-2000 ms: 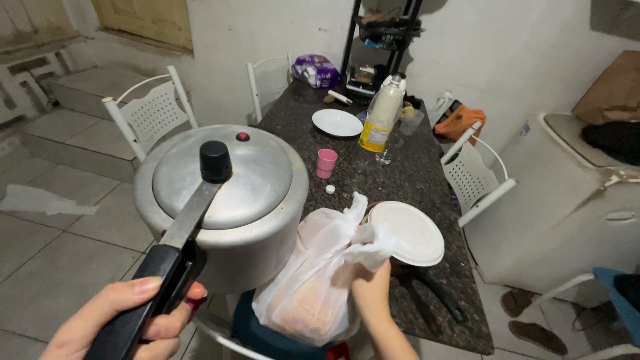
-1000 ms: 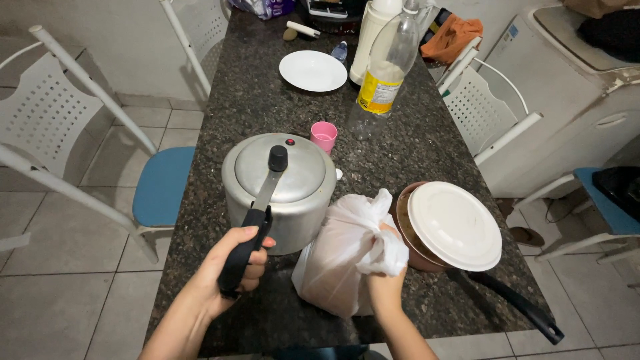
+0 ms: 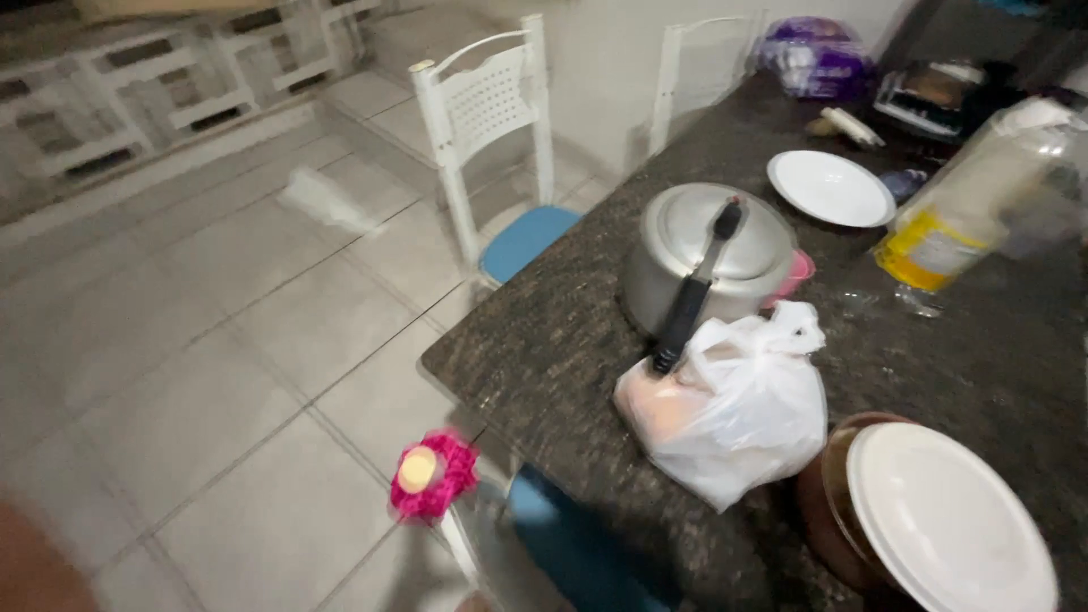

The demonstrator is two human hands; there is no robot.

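Note:
An aluminium pressure cooker [image 3: 714, 246] with a black handle stands on the dark stone table. Against its near side rests a knotted white plastic bag [image 3: 744, 408], its contents pinkish through the plastic. To the right of the bag is a brown pan [image 3: 829, 501] with a white lid or plate [image 3: 948, 518] lying tilted over it. Part of a pink cup [image 3: 790, 276] shows behind the cooker. Neither the cooker nor the bag is held. A blurred patch of skin [image 3: 38, 561] is at the lower left edge; I cannot tell which part it belongs to. No hand is clearly visible.
A white plate [image 3: 831, 189] and a bottle with a yellow label [image 3: 939, 242] stand farther back on the table. A white chair with a blue seat [image 3: 531, 242] is at its left side. Near the front corner, a pink scrunchie [image 3: 435, 474] surrounds a chair post.
Both hands have let go of the pressure cooker and the plastic bag, which now stand on the table. The view has swung left.

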